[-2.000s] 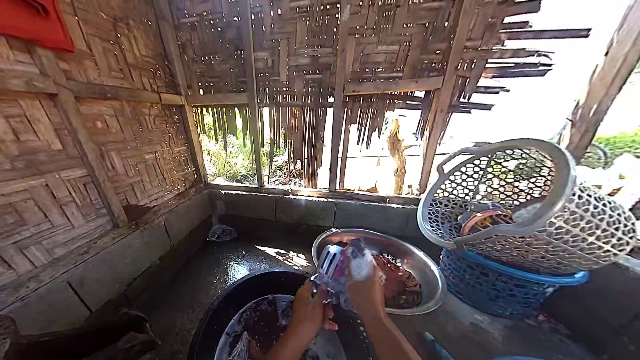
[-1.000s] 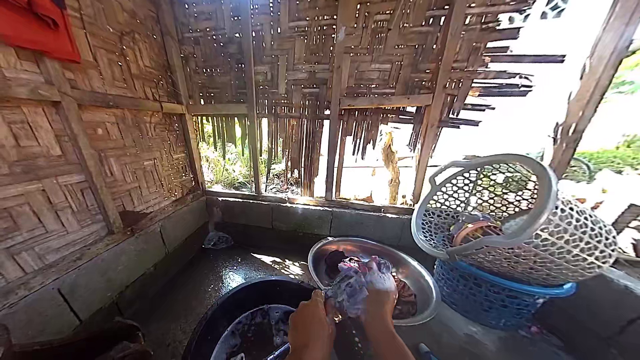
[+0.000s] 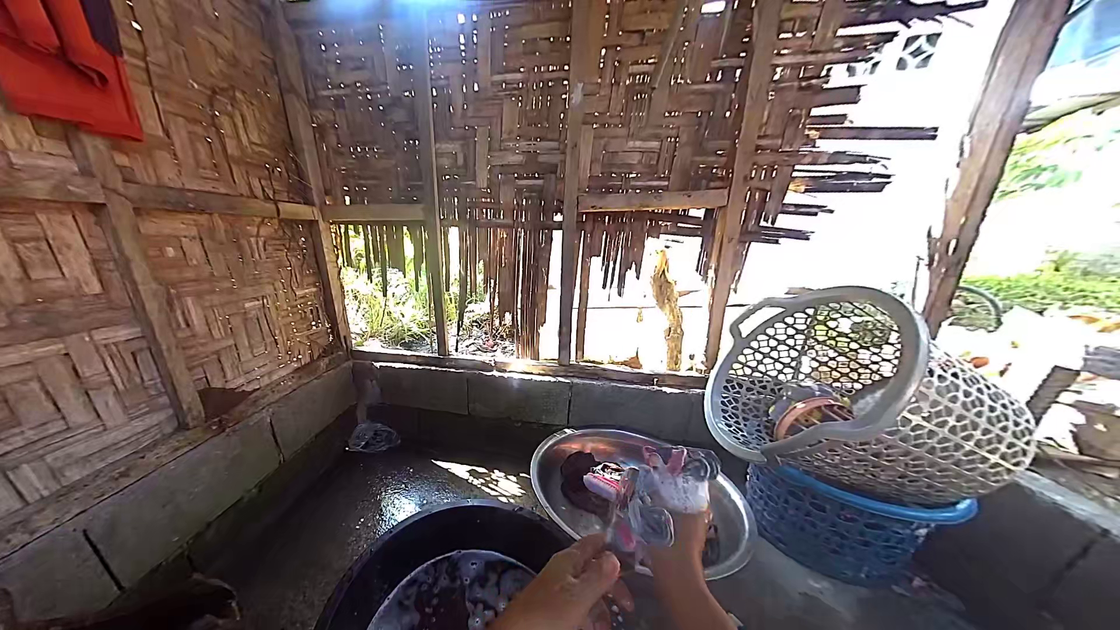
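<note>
A soapy, wet, pinkish-grey cloth (image 3: 637,518) is bunched between my two hands, over the near rim of an oval metal basin (image 3: 549,464). My left hand (image 3: 569,582) grips its near end. My right hand (image 3: 682,516) is at the cloth's right side, its fingers covered in suds and hard to make out. Dark and pink-white cloths (image 3: 588,481) lie in the metal basin. Left of my hands stands a black tub (image 3: 385,542) of dark, foamy water with cloth in it.
A grey perforated basket (image 3: 954,420), tipped sideways, rests on a blue basket (image 3: 822,525) at the right. Low block walls (image 3: 516,398) edge the wet floor. A crumpled clear plastic piece (image 3: 374,436) lies in the corner. Red cloth (image 3: 70,79) hangs upper left.
Two seconds ago the cloth was held higher, above the metal basin; now my hands hold it lower and nearer. The baskets and the basin stay in place.
</note>
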